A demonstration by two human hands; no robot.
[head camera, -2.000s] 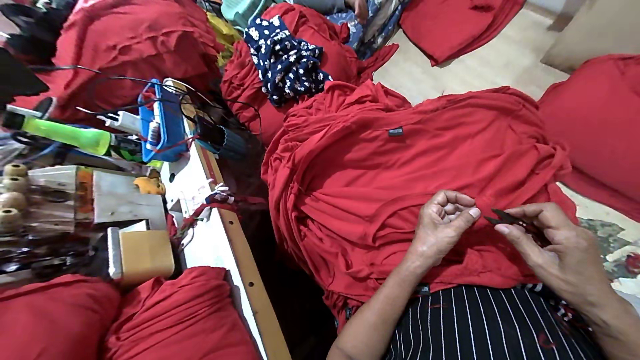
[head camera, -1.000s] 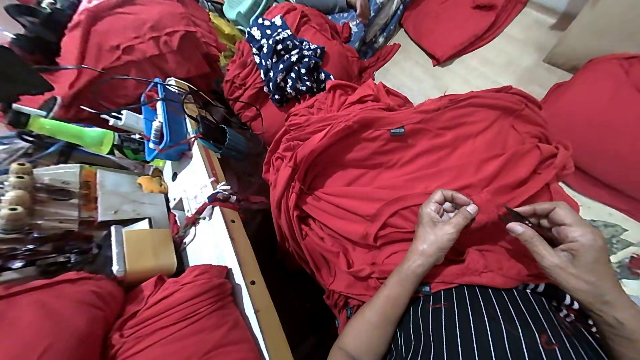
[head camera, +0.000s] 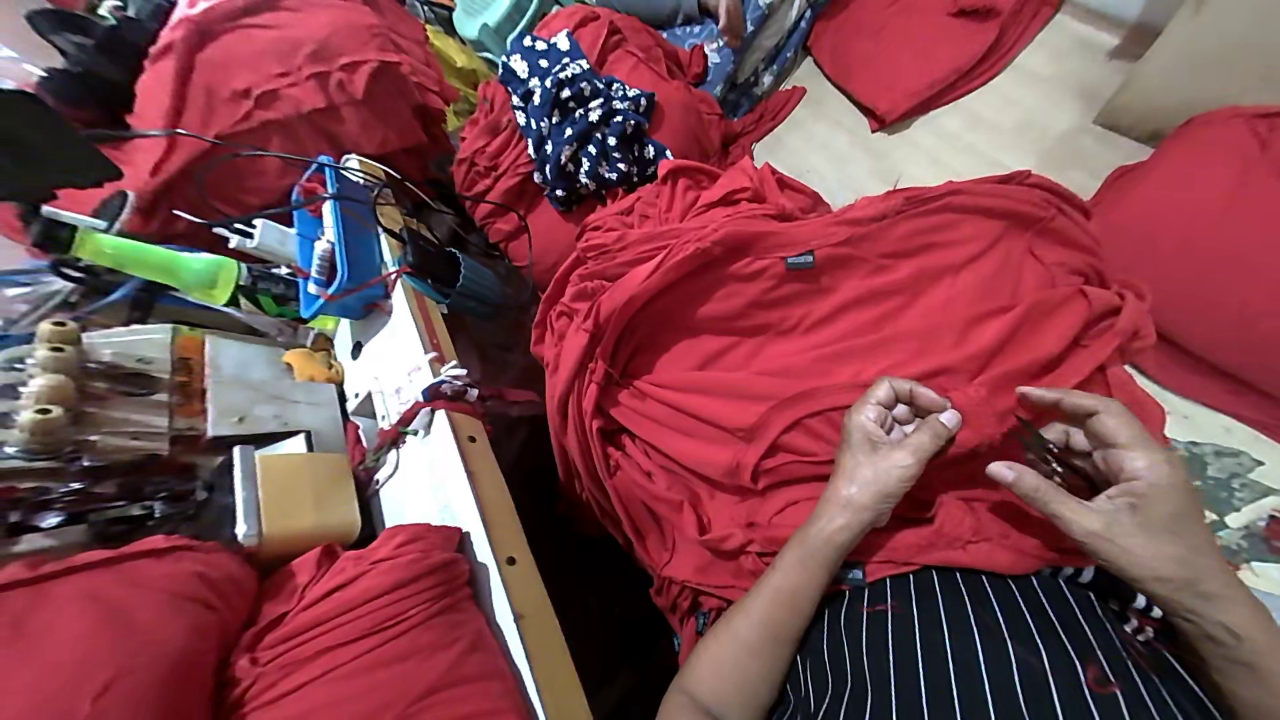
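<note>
A red knit garment [head camera: 900, 300] is spread over my lap, with a small dark label [head camera: 800, 261] near its upper middle. Above the cloth, my left hand [head camera: 890, 445] has its thumb pressed to the curled forefinger; whether something thin is pinched there cannot be told. To its right, my right hand [head camera: 1110, 480] holds a small dark tool, perhaps thread snips [head camera: 1052, 455], loosely against the palm, its thumb and forefinger apart. The two hands do not touch. Black fabric with white stripes [head camera: 930, 650] covers my lap below the garment.
A sewing machine table [head camera: 500, 540] runs along the left, bearing wooden thread knobs [head camera: 45, 425], a blue plastic tray [head camera: 345, 240] and folded red cloth [head camera: 370, 630]. Red cloth piles [head camera: 1200, 250] lie on the right and behind. Another person's hand [head camera: 728, 18] shows at the top.
The thumb and forefinger of my right hand have spread apart, and the dark tool has shifted back toward the palm. My left hand stays almost in place.
</note>
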